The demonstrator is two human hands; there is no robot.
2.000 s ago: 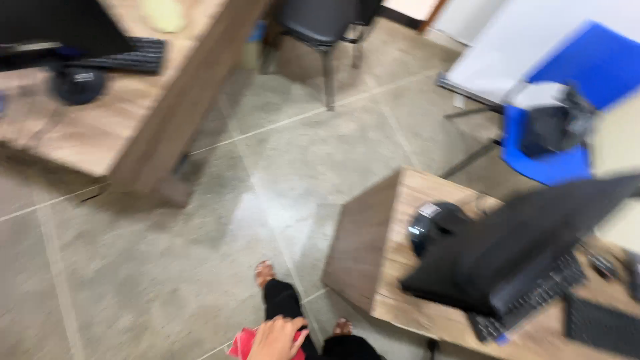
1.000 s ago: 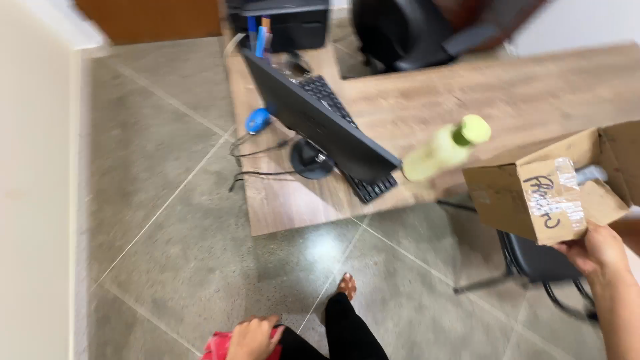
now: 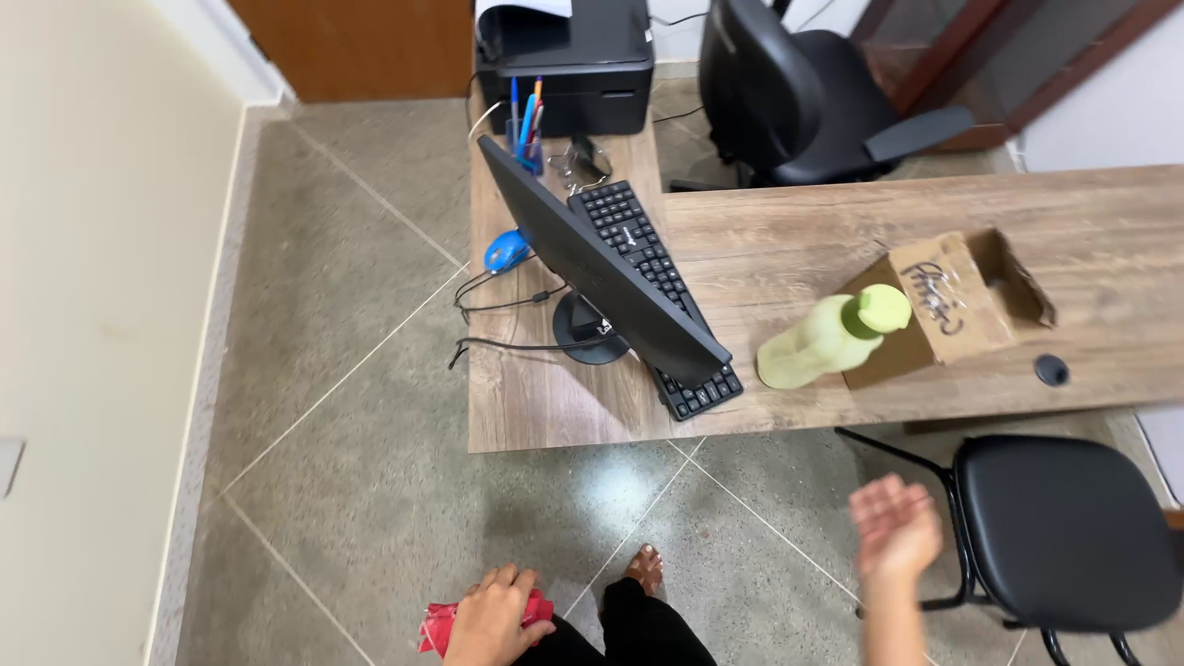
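My left hand (image 3: 498,615) is closed on a crumpled red packet (image 3: 442,627) at the bottom of the view, near my legs. My right hand (image 3: 894,529) hangs over the floor at the lower right, between the desk and a black chair, palm up with nothing in it. On the desk (image 3: 925,208) stands a pale green bottle (image 3: 823,342) with a green cap. Just right of the bottle sits a cardboard box (image 3: 953,296) with handwriting on its taped side. Left of them are a black monitor (image 3: 606,268), a black keyboard (image 3: 629,217) and a blue mouse (image 3: 507,251).
A black printer (image 3: 569,79) and a pen cup (image 3: 525,153) occupy the desk's far left end. Behind the desk is a black office chair (image 3: 786,92); a black padded chair (image 3: 1064,532) stands on the near side. A pale wall (image 3: 120,277) runs along the left.
My right hand held the cardboard box one second ago; the box now rests on the desk and the hand has let go. My left hand keeps the red packet. The view has swung round.
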